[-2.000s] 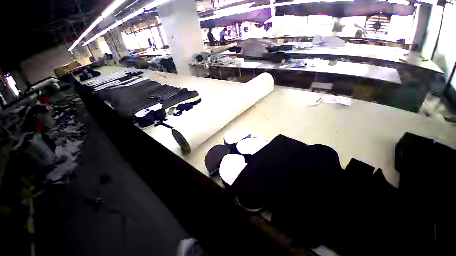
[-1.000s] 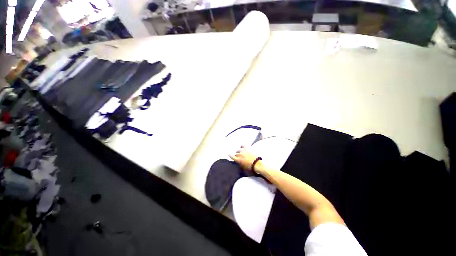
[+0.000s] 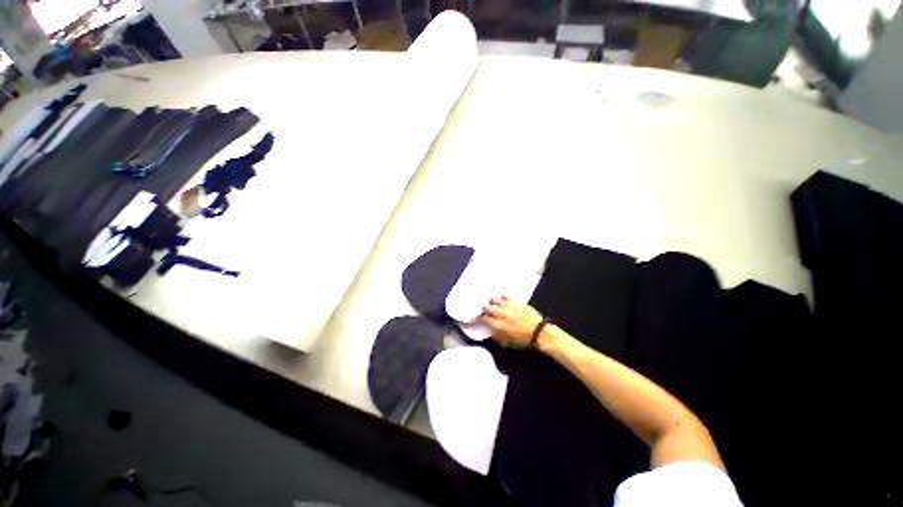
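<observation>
Rounded cut pieces lie close together on the pale table. Two show dark grey tops, an upper one (image 3: 436, 279) and a lower left one (image 3: 404, 364). A white-topped one (image 3: 465, 404) lies at the lower right. My right hand (image 3: 507, 322), bare with a dark bracelet, reaches in from the lower right. Its fingertips touch the edge of another white-topped rounded piece (image 3: 471, 295); whether they grip it is unclear. Large black cut panels (image 3: 594, 297) lie under and beside my forearm. My left hand is not in view.
A large white paper roll (image 3: 396, 188) crosses the table left of the rounded pieces. Beyond it are quilted black panels (image 3: 89, 163), a dark navy tangle of strips (image 3: 238, 170) and small white-topped parts (image 3: 134, 213). A black stack (image 3: 852, 228) stands at the right. Scraps lie on the floor at left.
My right hand has come into view and now rests at the right-hand white-topped piece. The upper rounded piece, white-topped before, now shows a dark top. The view has tilted down towards the table.
</observation>
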